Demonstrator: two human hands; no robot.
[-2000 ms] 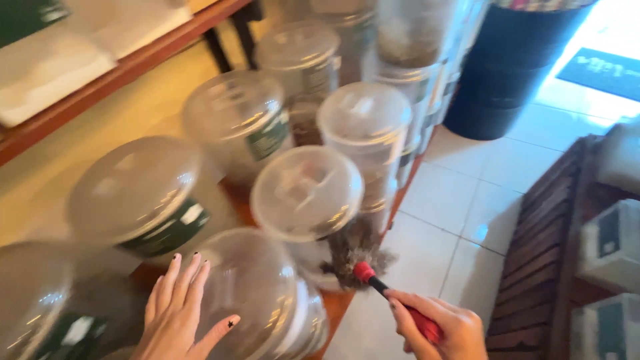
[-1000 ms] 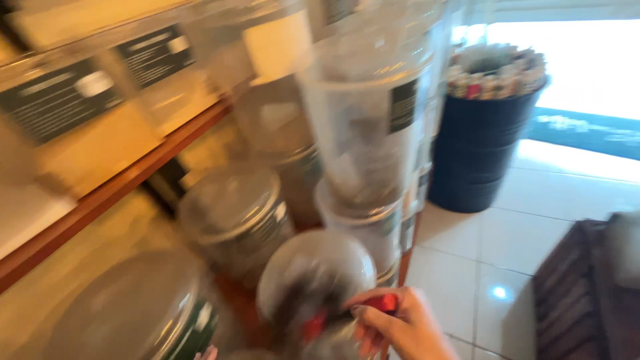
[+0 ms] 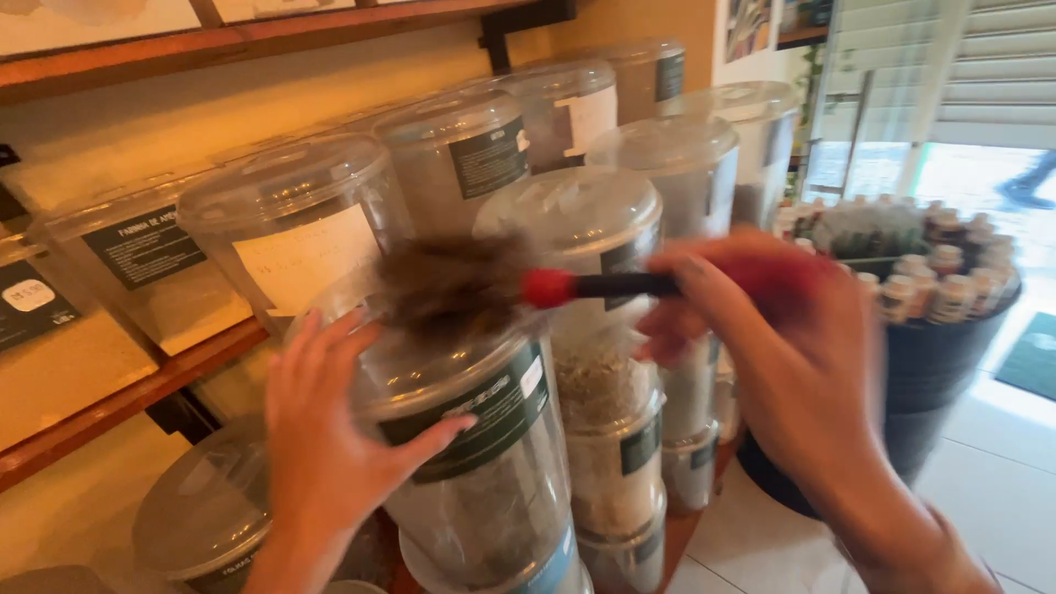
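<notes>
My right hand (image 3: 775, 346) is closed around the red and black handle of a feather duster (image 3: 454, 289). The duster's brown feathers, blurred, lie over the lid of a clear plastic canister (image 3: 487, 495) with a dark green label. Against the left side of that canister rests my left hand (image 3: 330, 437), its fingers spread and the thumb across the label. Directly behind stands another lidded canister (image 3: 577, 206), partly hidden by the duster, on top of a stack.
More lidded canisters (image 3: 289, 177) line the wooden shelf (image 3: 190, 359) at the left. A dark round bin (image 3: 924, 371) full of capped bottles stands on the white tiled floor (image 3: 982, 478) at the right. An upper shelf (image 3: 247, 37) runs above the canisters.
My left hand, nearly out of view a second ago, is now on a tall canister. The duster has moved onto that canister's lid. The view has swung upward.
</notes>
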